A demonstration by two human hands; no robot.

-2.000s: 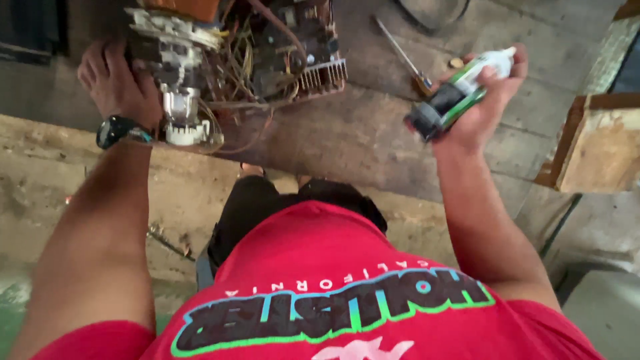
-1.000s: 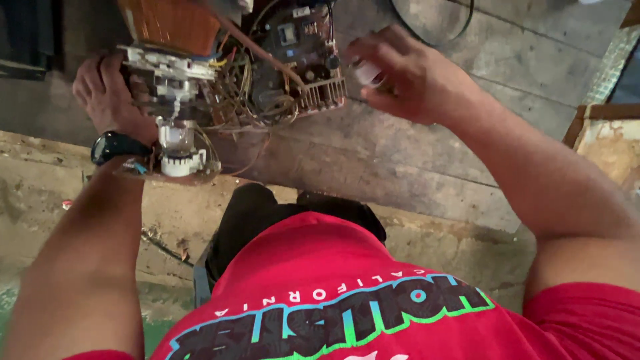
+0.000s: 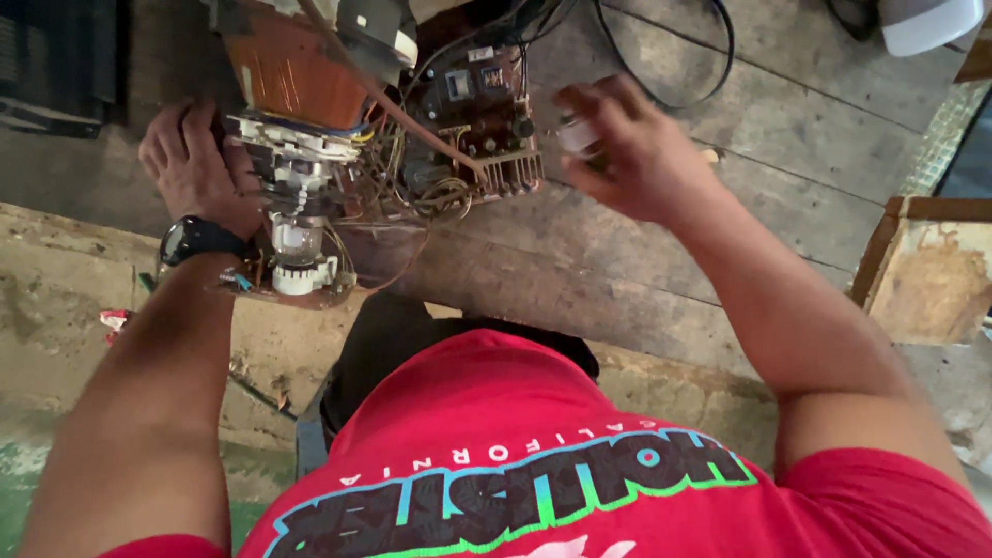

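A CRT picture tube's copper deflection yoke (image 3: 298,77) stands at upper left, with its glass neck and a white tube socket (image 3: 302,277) pointing toward me. To its right lies a dusty circuit board (image 3: 465,101) with a finned metal heat sink (image 3: 513,174) and tangled wires. My left hand (image 3: 194,159) rests on the wooden surface against the left side of the tube assembly, fingers spread; whether it grips a part is hidden. Right of the board, my right hand (image 3: 632,151) is raised and blurred, its fingers curled around a small whitish cylindrical object (image 3: 577,138).
A black cable loop (image 3: 728,54) lies beyond my right hand. At the right edge stands a wooden box (image 3: 930,279), and a white object (image 3: 930,23) is at top right. A black casing (image 3: 54,70) lies at far left. The wooden plank surface (image 3: 496,271) ends near my lap.
My right hand has moved left from the screwdriver area toward the circuit board. Two seconds ago it held a green-and-white item with a dark end. My left hand stays beside the tube assembly.
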